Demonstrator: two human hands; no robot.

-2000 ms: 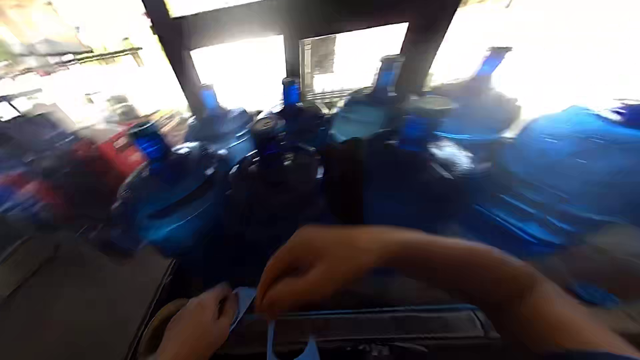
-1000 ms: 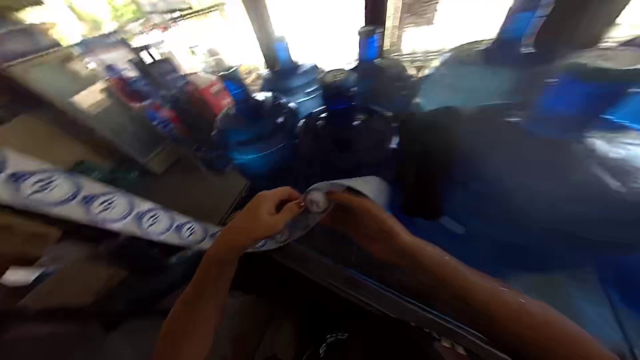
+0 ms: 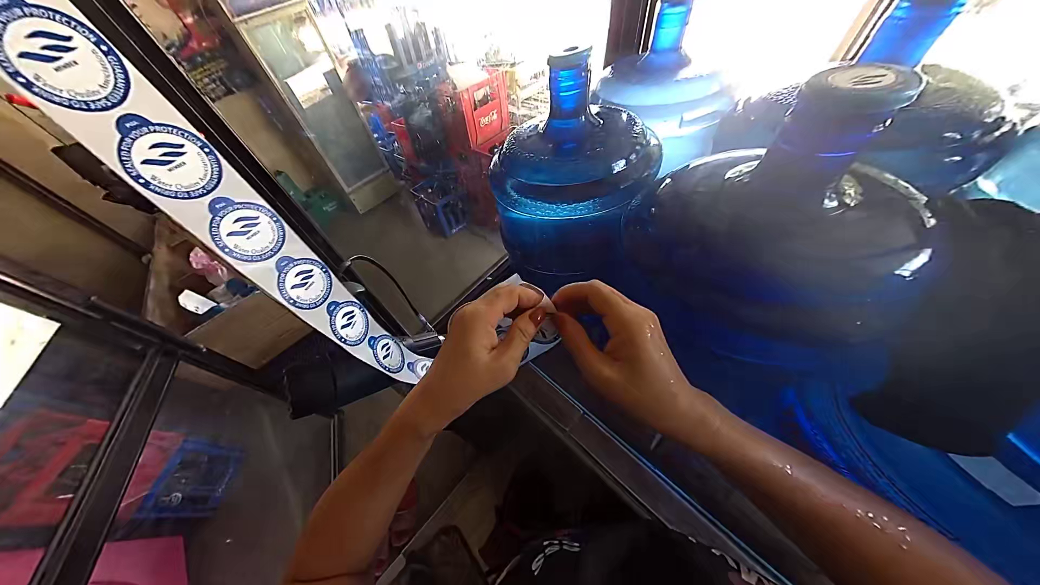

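Note:
A long strip of round blue-and-white seal stickers [image 3: 305, 283] runs from the upper left down to my hands. Its end lies at the metal counter edge, where my left hand [image 3: 487, 337] pinches it between thumb and forefinger. Touching the same end from the right is my right hand [image 3: 621, 349], wet, with its thumb and forefinger closed on the sticker's edge. Just beyond my hands stands a blue water jug [image 3: 577, 171]. A larger blue jug [image 3: 796, 244] with a sticker on its capped neck is close on the right.
More blue jugs [image 3: 670, 89] stand behind, against the bright window. A red bottle crate [image 3: 479, 106] and a blue crate [image 3: 439, 199] are on the floor beyond. The dark metal counter edge [image 3: 593, 447] runs diagonally below my hands. A glass-panelled frame [image 3: 122, 455] is at the lower left.
The view has swung left and closer to the jugs. My hands stay together at the sticker strip; the strip now extends to the upper left, where one second ago it ran across the left side.

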